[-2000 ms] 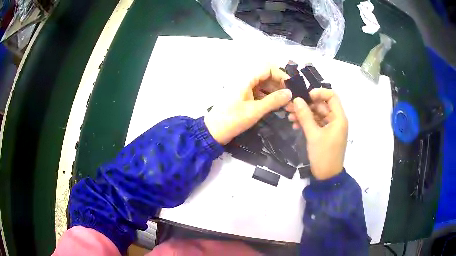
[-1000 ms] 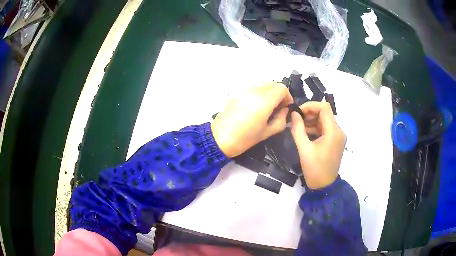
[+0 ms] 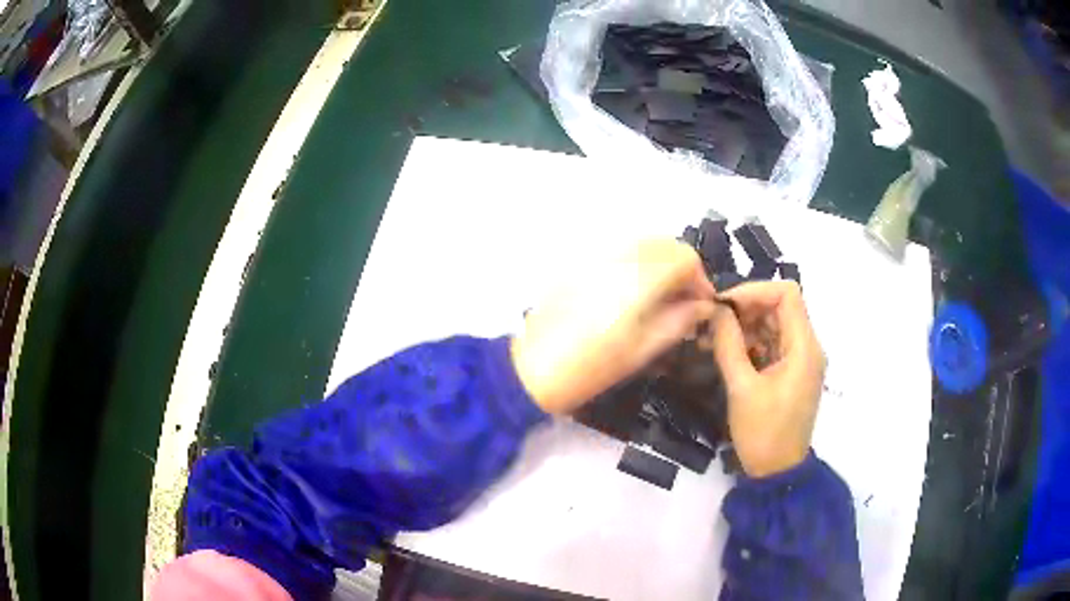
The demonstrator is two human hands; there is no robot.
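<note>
Loose black strips (image 3: 647, 466) lie in a pile on a white sheet (image 3: 469, 223), partly hidden under my hands. My left hand (image 3: 622, 319) is bare, blurred, and comes in from the left with its fingertips together. My right hand (image 3: 774, 370) is bare, with thumb and fingers pinched on a small dark piece (image 3: 726, 302), seen nearly edge-on between both hands' fingertips. The left fingertips touch or nearly touch it; their exact hold is blurred. More black strips lie just beyond my hands. An open clear plastic bag (image 3: 810, 129) beyond the sheet holds many black pieces.
A crumpled white tissue (image 3: 887, 106) and a yellowish translucent bag (image 3: 896, 214) lie at the far right. A blue disc (image 3: 959, 348) sits by a long dark item at the sheet's right edge. A cream rail (image 3: 223, 282) runs along the left. A blue shape stands beyond the table's right.
The view has shifted, so more of the bag shows. The black piece, seen flat two seconds ago, is now nearly edge-on between my fingertips. My hands have closed together around it.
</note>
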